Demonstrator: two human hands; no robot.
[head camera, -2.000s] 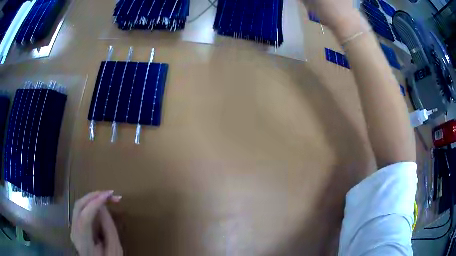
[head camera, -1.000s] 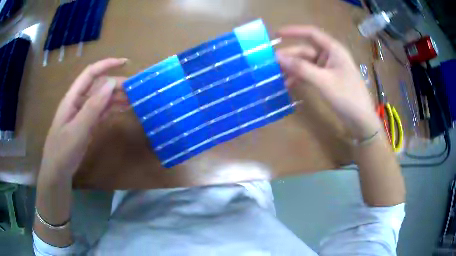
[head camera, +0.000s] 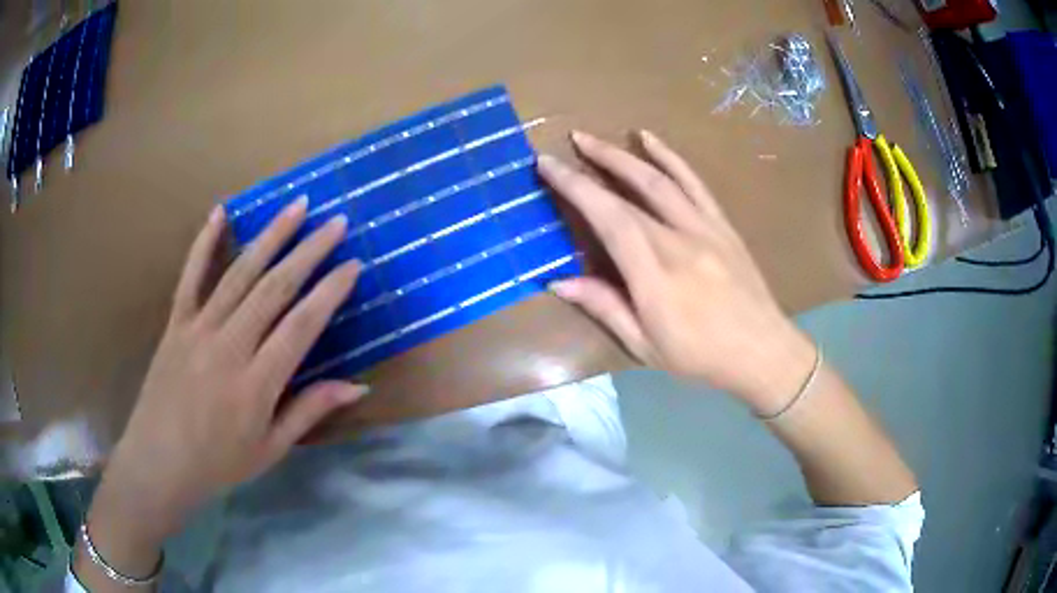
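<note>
A bright blue solar cell (head camera: 423, 220) lies tilted on the brown tabletop near its front edge, with pale dotted lines and silver ribbons along it. Ribbon ends stick out slightly at its right edge. My left hand (head camera: 238, 324) lies over the cell's left part, fingers spread on its face, thumb at the near edge. My right hand (head camera: 672, 266) holds the cell's right edge, index fingertip at its upper part and thumb at the lower right corner. The left fingers hide part of the cell.
Scissors (head camera: 875, 185) with red-orange and yellow loops lie at the right, by a heap of silver ribbon offcuts (head camera: 794, 81). Another tabbed cell (head camera: 64, 87) lies at the far left. A red object (head camera: 960, 12) and black cord (head camera: 997, 290) show at right.
The right hand came back from the far side with a cell. The cell, held up between both hands a second ago, is now down on the table. The left hand has spread over it.
</note>
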